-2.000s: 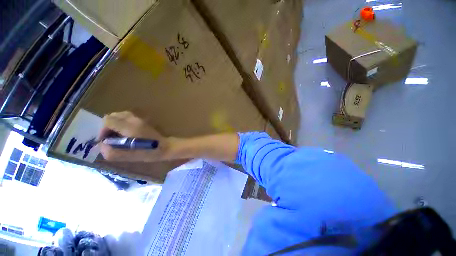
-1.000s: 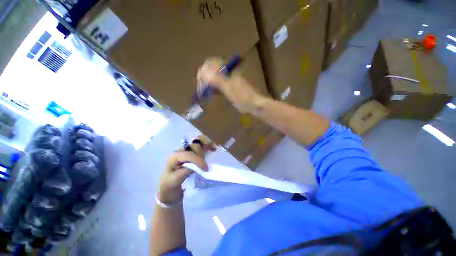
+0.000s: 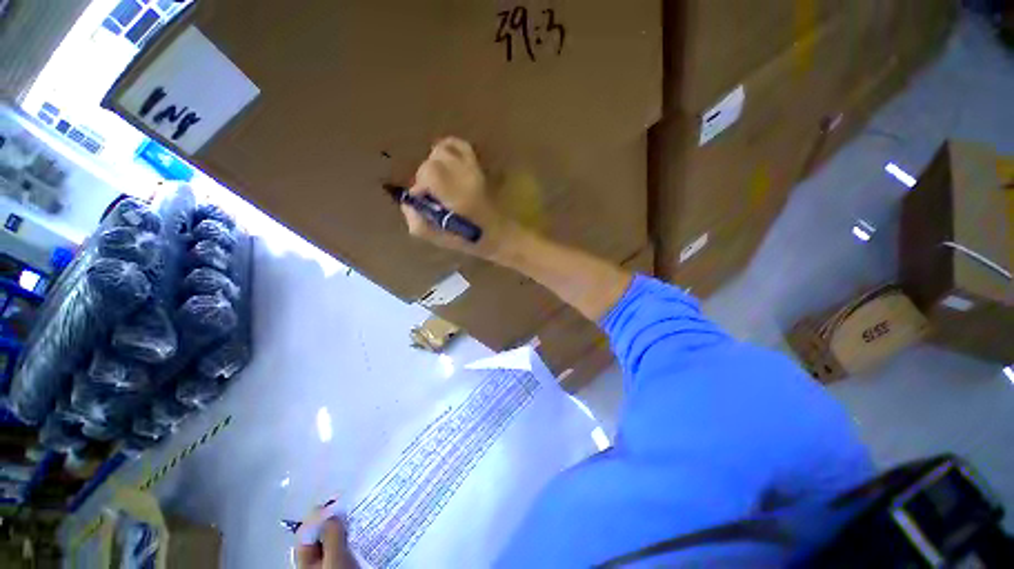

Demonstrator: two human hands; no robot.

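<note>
My right hand (image 3: 454,198) holds a thick black marker (image 3: 447,216), its tip at the side of a large brown carton (image 3: 322,133). A small dark mark shows just above the tip. The carton bears a white label (image 3: 191,95) with black handwriting and the handwritten figure 39.3 near the top. My left hand (image 3: 322,538) is at the bottom edge, partly cut off, holding the packing list (image 3: 445,467), a white sheet with a printed table. A thin dark pen (image 3: 291,525) shows at that hand.
More large cartons (image 3: 723,178) stand to the right. A carton (image 3: 956,245) and a small carton (image 3: 878,333) lie on the glossy floor at the right. Dark plastic-wrapped rolls (image 3: 133,311) are stacked at the left. An open box (image 3: 184,545) is at bottom left.
My right hand has moved from the white label to the bare carton side. My left hand has come into view and moved down, and the list is now spread flatter.
</note>
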